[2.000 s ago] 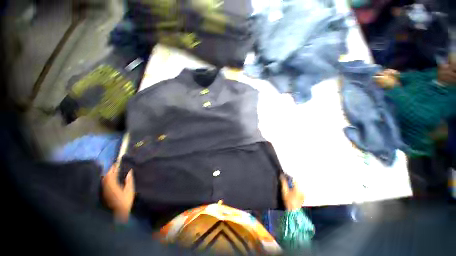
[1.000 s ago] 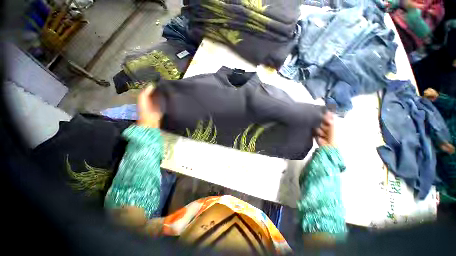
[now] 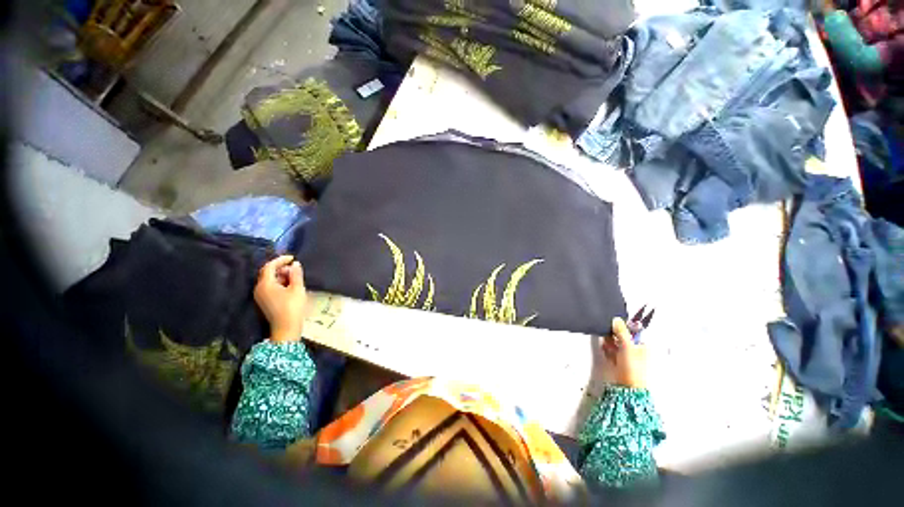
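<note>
A black garment (image 3: 466, 218) lies folded on the white-covered table in front of me, with the lower part of its yellow back design showing near its near edge. My left hand (image 3: 282, 289) pinches its near left corner. My right hand (image 3: 624, 347) pinches its near right corner. Small dark thread snips (image 3: 641, 319) stick out from my right hand, tips pointing up and away. The collar and buttons are hidden.
Black garments with yellow designs lie at the far side (image 3: 525, 59), on the left (image 3: 297, 124) and at near left (image 3: 178, 297). Blue denim garments (image 3: 724, 109) lie at the far right, another (image 3: 838, 287) at the right edge. A person's sleeve (image 3: 854, 45) shows at top right.
The garment has gone from front side up with buttons showing, through being held folded up, to lying with its yellow design showing. My hands have moved down towards me since one second ago.
</note>
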